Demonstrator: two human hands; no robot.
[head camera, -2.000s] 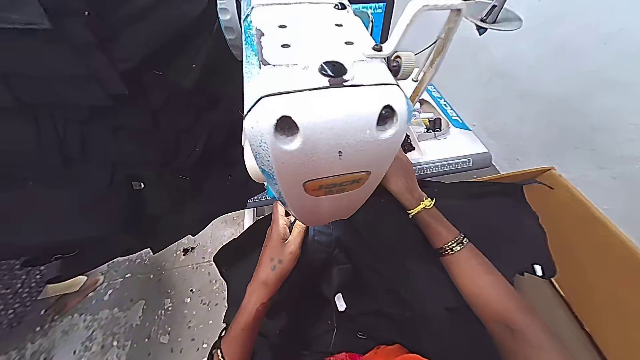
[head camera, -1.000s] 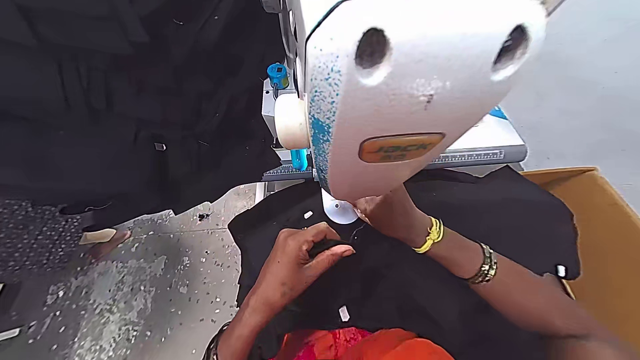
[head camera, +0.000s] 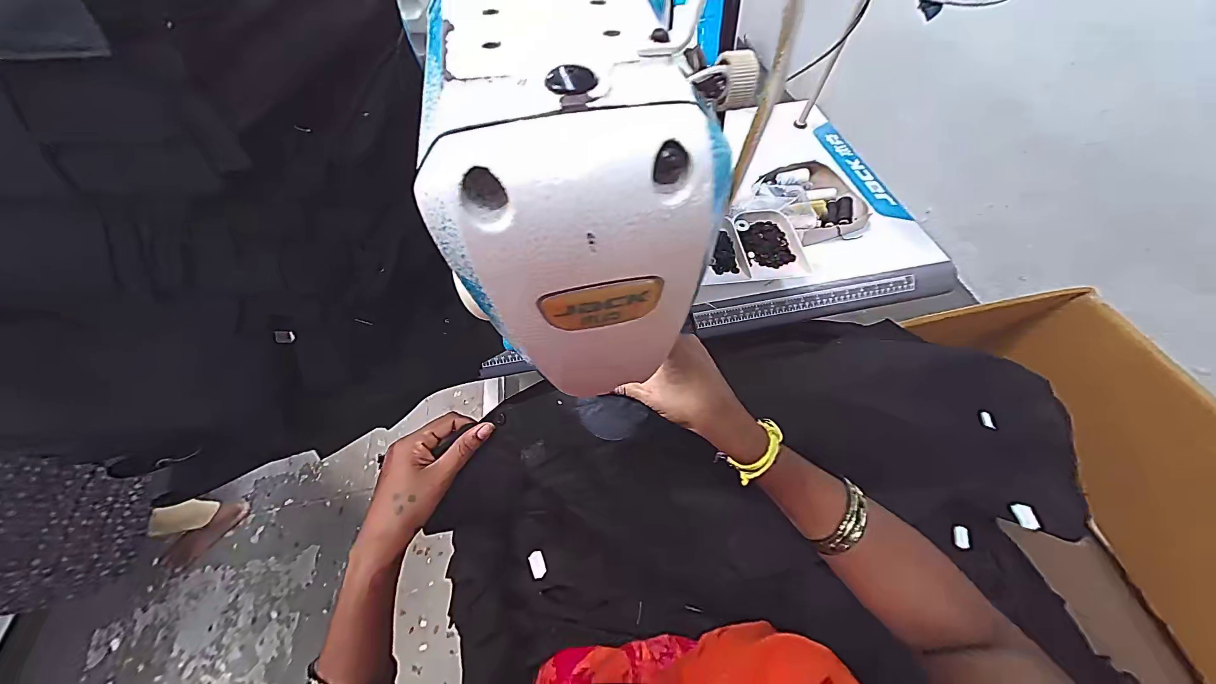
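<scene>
A white Jack sewing machine head (head camera: 579, 209) fills the upper middle of the head view. Black fabric (head camera: 665, 532) with small white tags (head camera: 537, 564) lies below it and spreads to the right. At the fabric's upper left edge, my left hand (head camera: 427, 465) pinches the cloth between thumb and fingers, with a small dark round thing by the fingertips. My right hand (head camera: 679, 385), a yellow band at its wrist, is just under the machine head; its fingertips are partly hidden, and whether they grip cloth cannot be told.
Behind the machine, a white machine table (head camera: 855, 256) carries compartments of dark buttons (head camera: 765, 245) and thread spools (head camera: 836, 211). An open cardboard box (head camera: 1130, 408) stands at the right. More black fabric (head camera: 218, 237) hangs at the left, above another person's foot (head camera: 204, 532) on the speckled floor.
My left hand has moved left from the middle of the fabric and now holds its upper left edge. My right hand stays by the machine head. The view has shifted.
</scene>
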